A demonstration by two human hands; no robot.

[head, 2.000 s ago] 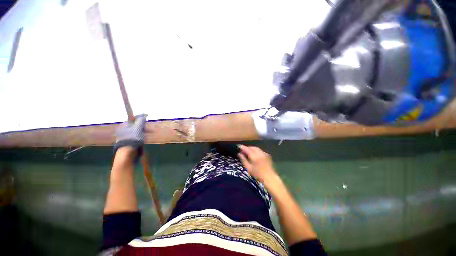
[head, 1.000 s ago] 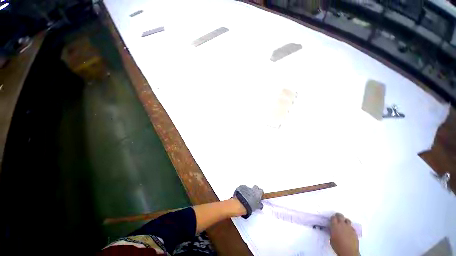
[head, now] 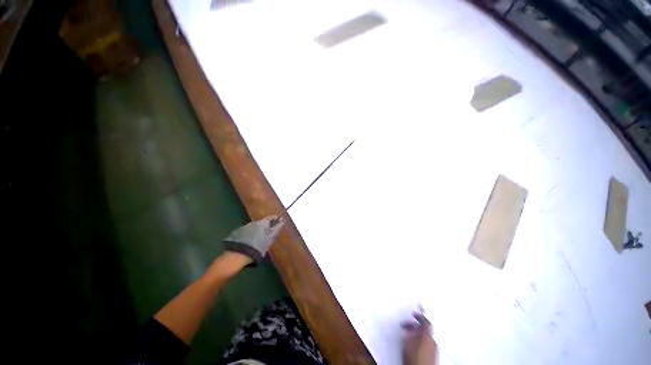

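My left hand [head: 255, 239], in a grey glove with a dark cuff, is closed on a long thin stick [head: 320, 175] at the table's near edge. The stick shows as a thin dark line reaching from the hand over the white paper marker [head: 400, 214]. My right hand [head: 420, 348] is bare, over the paper at the bottom, blurred and cut off by the picture's edge. Small dark marks show by its fingertips; whether it holds something cannot be told.
Beige-grey oblong slabs lie on the paper, one nearby [head: 500, 222], others further off [head: 351, 29] and to the right [head: 615, 214]. A small metal clamp [head: 632, 240] touches the right slab. The brown table edge [head: 235, 153] runs beside green floor. A brown box [head: 100, 43] stands at upper left.
The view has shifted along the table. My left hand is now at the table edge, with the stick turned more steeply. The pinkish strip by my right hand no longer shows. The cutting machine has left view.
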